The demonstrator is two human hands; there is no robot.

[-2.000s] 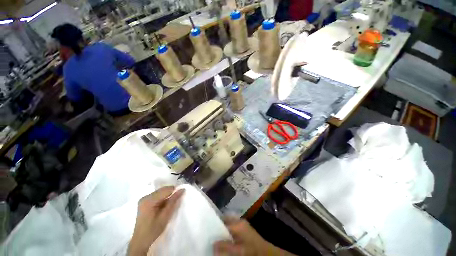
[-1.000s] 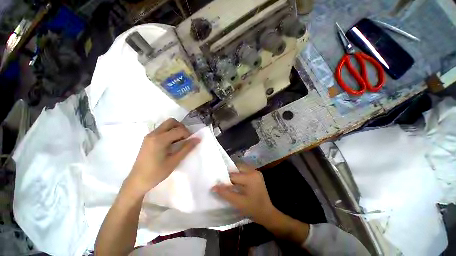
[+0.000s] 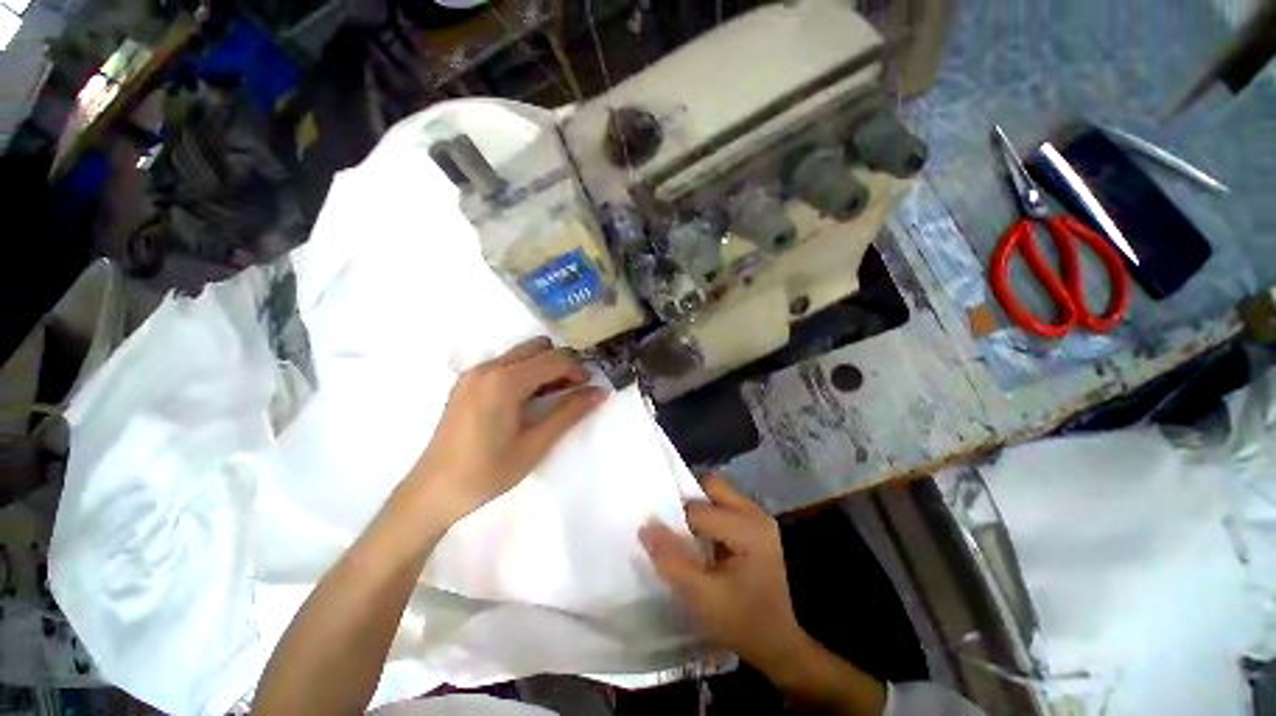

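Observation:
The white fabric piece (image 3: 560, 525) lies in front of the overlock machine (image 3: 756, 210), its upper edge at the presser foot area (image 3: 616, 367) below the blue label. My left hand (image 3: 511, 427) rests on the fabric close to the needle area, thumb and fingers pinching it. My right hand (image 3: 731, 567) holds the fabric's right edge lower down, thumb on top and fingers at the edge. The needle itself is too small and dark to see. The sewn work pile (image 3: 168, 490) spreads to the left of the machine.
Red-handled scissors (image 3: 1059, 277) lie on blue-grey cloth at the right, beside a dark flat rectangle (image 3: 1126, 217) and a thin pale stick (image 3: 1168, 157). White pieces (image 3: 1119, 560) lie on a low stand at lower right. The worn table edge (image 3: 896, 476) runs between.
The view has tilted down and closer to the machine since the earliest frame. Both hands now hold the fabric flatter along the machine. Since one second ago, their grip looks much the same.

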